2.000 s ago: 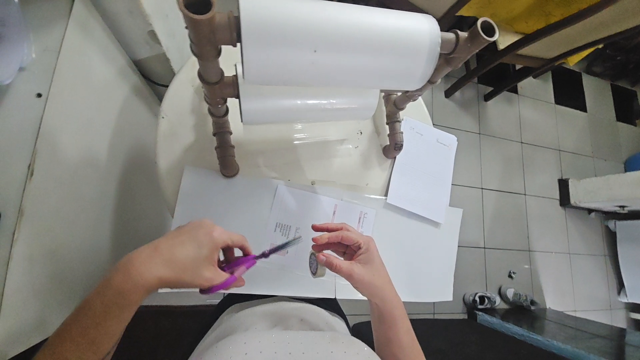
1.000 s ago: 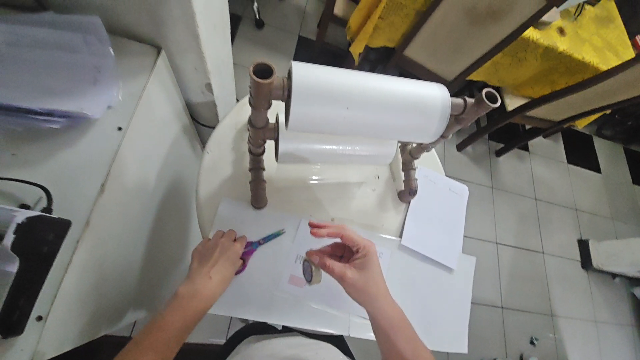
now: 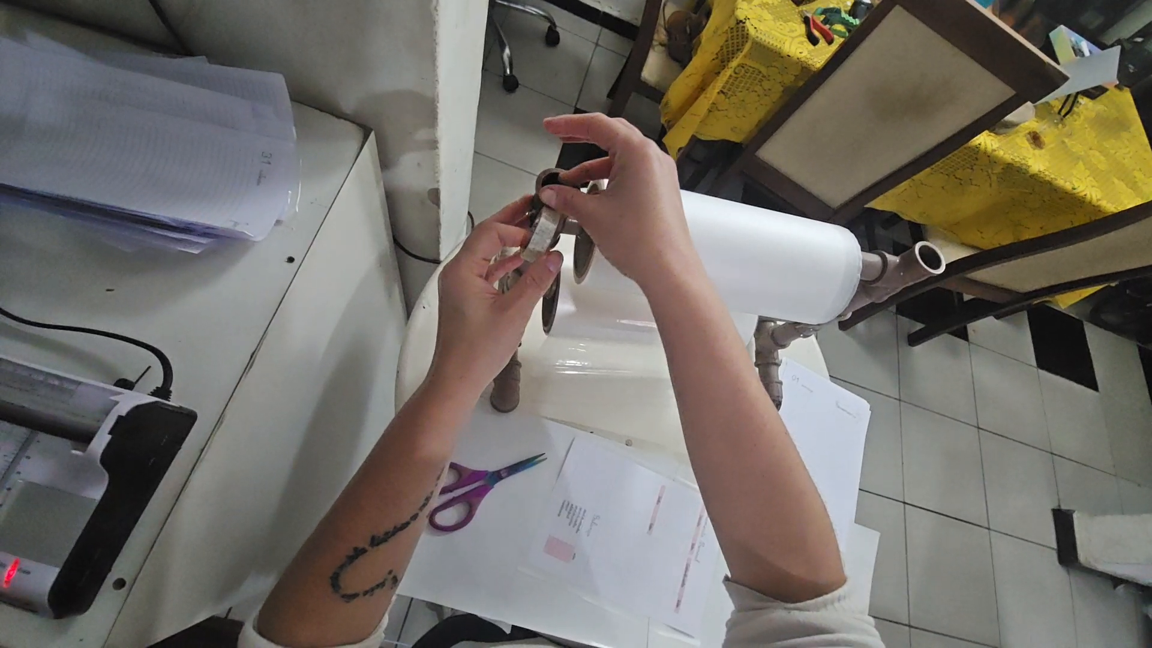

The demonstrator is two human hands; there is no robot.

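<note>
Both hands are raised at the near-left end of a brown pipe stand (image 3: 506, 385) that bears a large white roll (image 3: 769, 256) and a lower, glossy roll (image 3: 598, 315). A small roll of tape (image 3: 542, 232) is held between the fingers of my left hand (image 3: 490, 292), against the stand's upright. My right hand (image 3: 630, 198) touches the tape's top with its thumb, its other fingers raised. Purple scissors (image 3: 481, 486) lie on white paper at the left of the round table. Printed sheets (image 3: 621, 531) lie to their right.
On the left, a white cabinet top (image 3: 216, 297) bears a stack of lined papers (image 3: 135, 144) and a black-and-white machine (image 3: 90, 486) with a red light. Another paper (image 3: 832, 432) lies at the table's right. Chairs (image 3: 886, 117) and a yellow tablecloth (image 3: 1080, 162) stand beyond the tiled floor.
My left hand has let go of the scissors, which now lie on the paper. Both hands have moved up from above the sheets to the stand's left end, with the tape. The view has shifted.
</note>
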